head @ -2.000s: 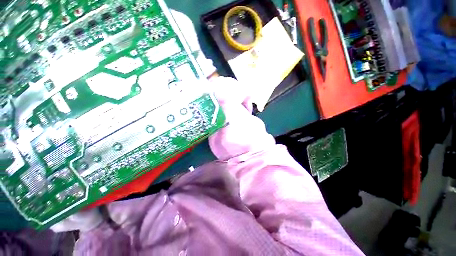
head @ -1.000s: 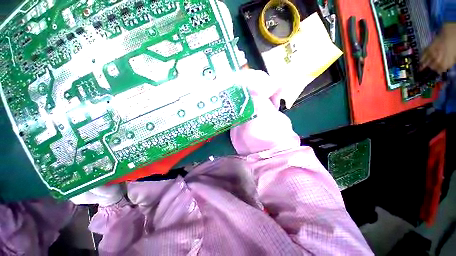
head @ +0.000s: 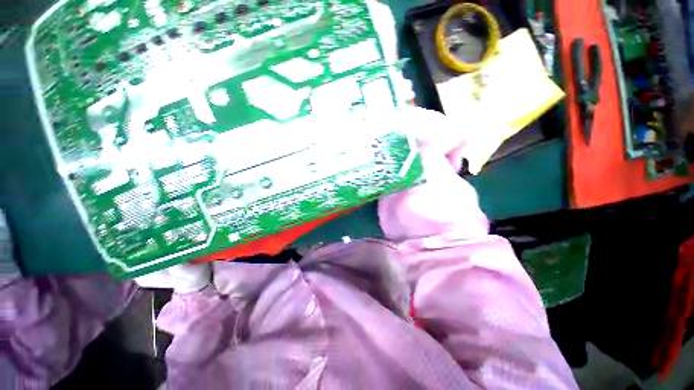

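A large green power circuit board [head: 228, 122] is held up in front of me, its solder side with silvery areas facing the camera. My left hand [head: 176, 277], in a white glove, shows at the board's lower left edge; its fingers are mostly hidden behind the board. My right hand [head: 426, 126], also in a white glove, holds the board's right edge, with some of its fingers hidden behind it. The side facing away is not seen.
A black tray [head: 426, 42] holds a yellow ring [head: 494, 39] and pale yellow paper [head: 498, 99]. Dark-handled pliers [head: 586, 84] lie on a red mat [head: 590, 171] beside another populated board [head: 643, 91]. A pink sleeve [head: 53, 324] is at lower left. A small green board [head: 559, 266] shows below the bench edge.
The view has shifted, so the board, tray and pliers sit further right in the picture. Both hands still hold the board. The other person's hand at the far right is out of view.
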